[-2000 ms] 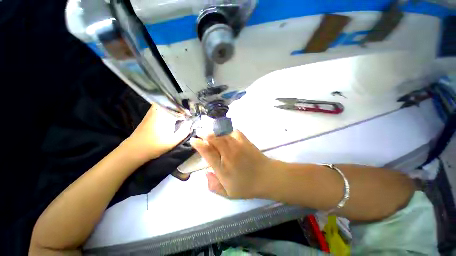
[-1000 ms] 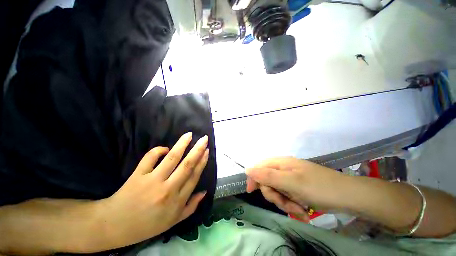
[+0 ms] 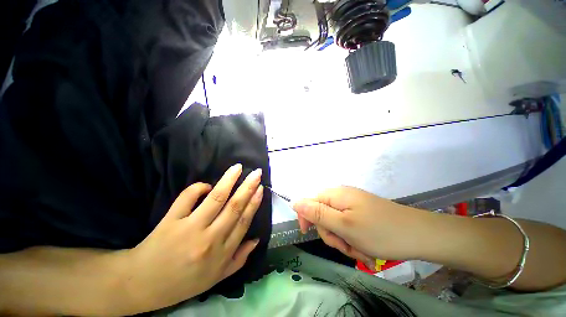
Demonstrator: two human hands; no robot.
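Note:
A black garment [image 3: 80,142] lies heaped over the left of the white table, with a straight end running towards me near the middle. My left hand [image 3: 208,229] lies flat on the garment near that straight edge, fingers somewhat apart, pressing the cloth without gripping it. My right hand [image 3: 338,220] is closed on a thin metal spike [image 3: 279,194], perhaps an awl. Its tip reaches the garment's straight edge, beside my left fingertips. The spike's handle is hidden in my right hand.
A ribbed grey knob [image 3: 371,67] under black coils stands beyond my hands. Metal machine parts [image 3: 285,28] are at the top. A dark thread scrap [image 3: 458,75] lies on the white bed. A measuring strip [image 3: 288,234] runs along the front edge. Red and yellow items lie below the right forearm.
Both hands came away from the needle area and the garment end came down to the front edge. In the last second my right hand moved slightly left, bringing the spike tip to the cloth.

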